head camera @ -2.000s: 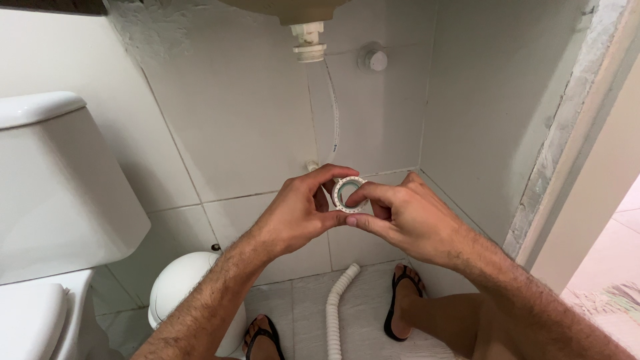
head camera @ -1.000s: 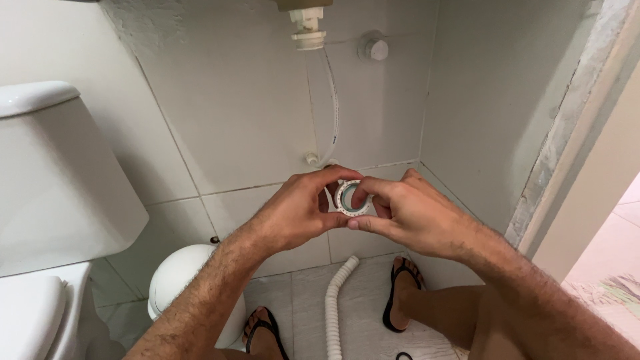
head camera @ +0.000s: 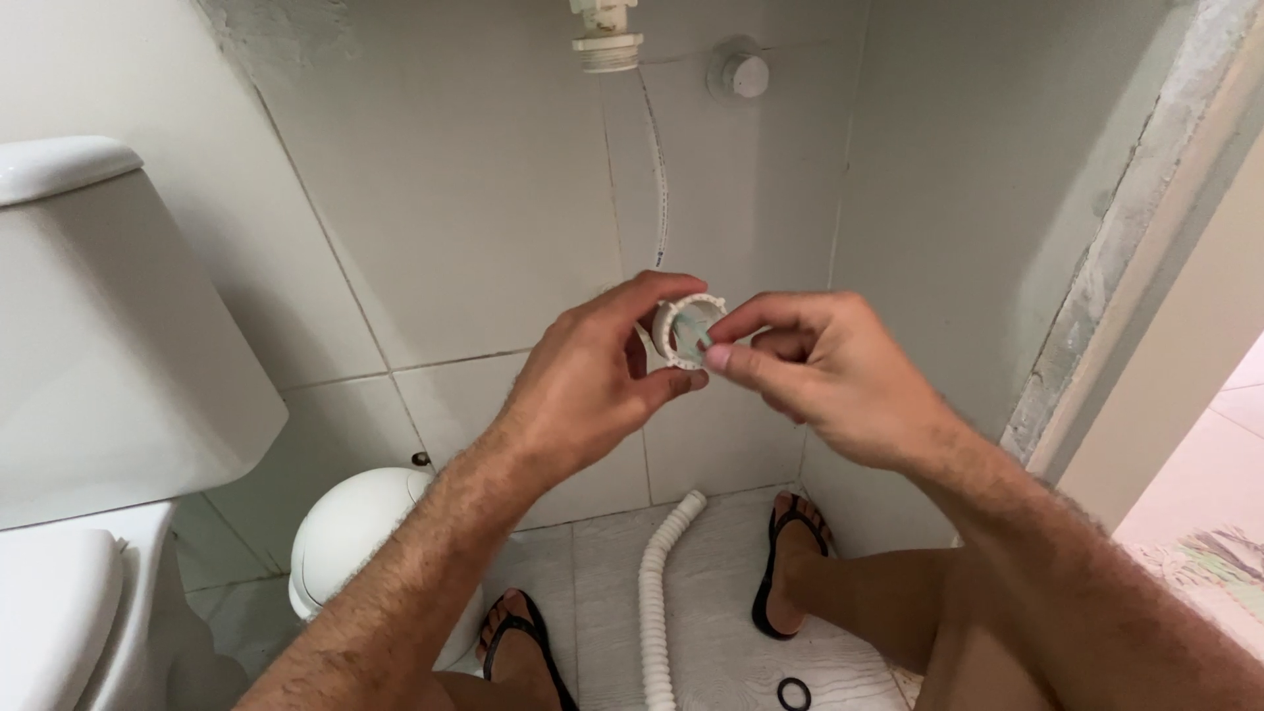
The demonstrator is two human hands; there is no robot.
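My left hand [head camera: 602, 365] grips a white plastic ring nut [head camera: 664, 331] between thumb and fingers, its opening turned toward my right hand. Between the thumb and index finger of my right hand [head camera: 829, 370] is the edge of a thin, pale greenish piece [head camera: 695, 334], partly inside the nut; its full shape is hidden. Above them hangs the threaded white drain outlet [head camera: 608, 51]. A white corrugated hose [head camera: 654, 592] lies on the floor below, and a black rubber ring [head camera: 793, 693] lies to its right.
A toilet [head camera: 128, 336] stands at the left, with a round white bin [head camera: 351, 533] beside it. A thin supply hose [head camera: 656, 168] runs down the tiled wall near a round white fitting [head camera: 746, 75]. My feet in black flip-flops flank the corrugated hose.
My right hand has drawn back to the right from the ring nut, pinching the pale greenish piece. The nut has tilted in my left hand.
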